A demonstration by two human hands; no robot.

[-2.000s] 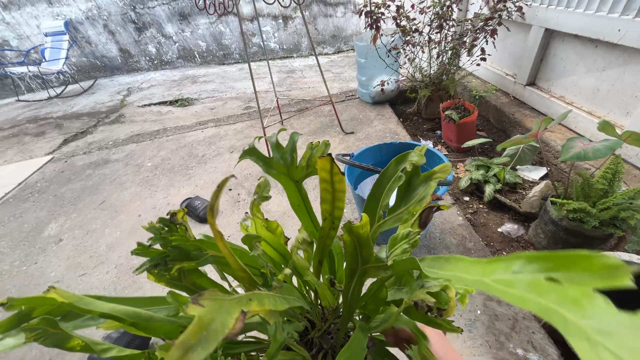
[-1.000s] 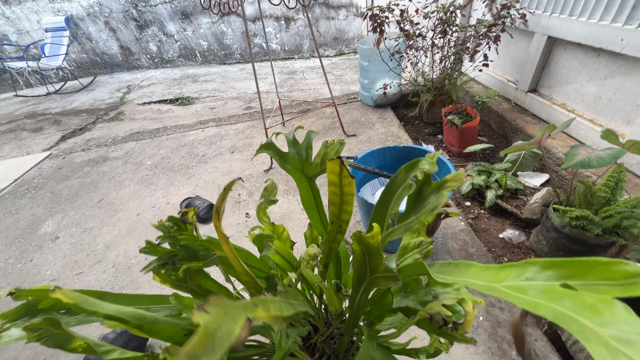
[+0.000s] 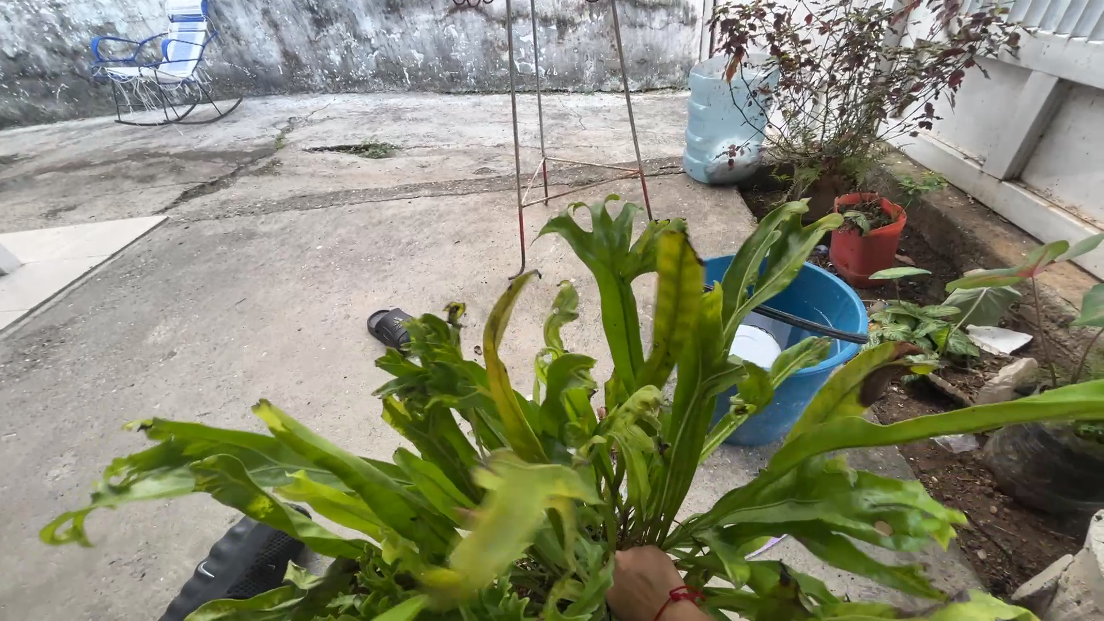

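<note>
A large leafy fern with long, lobed green leaves [image 3: 681,345] fills the lower middle of the head view; several leaves have yellow or brown parts. My right hand [image 3: 642,580], with a red cord bracelet [image 3: 680,595] at the wrist, reaches into the base of the stems from the bottom edge. Its fingers are hidden among the leaves, so whether they grip a stem cannot be told. My left hand is out of sight. The plant's foliage hides whatever holds its roots.
Behind the fern at right stands a blue bucket [image 3: 849,302] with a dark handle and a white object [image 3: 755,345] inside. A black slide sandal [image 3: 390,328], metal stand legs [image 3: 520,172], a red pot [image 3: 867,250], a cut plastic jug [image 3: 729,121] and a rocking chair [image 3: 164,60] are around.
My right hand now shows at the stem base, where it was not plainly visible one second ago. The long leaves at right have shifted and spread.
</note>
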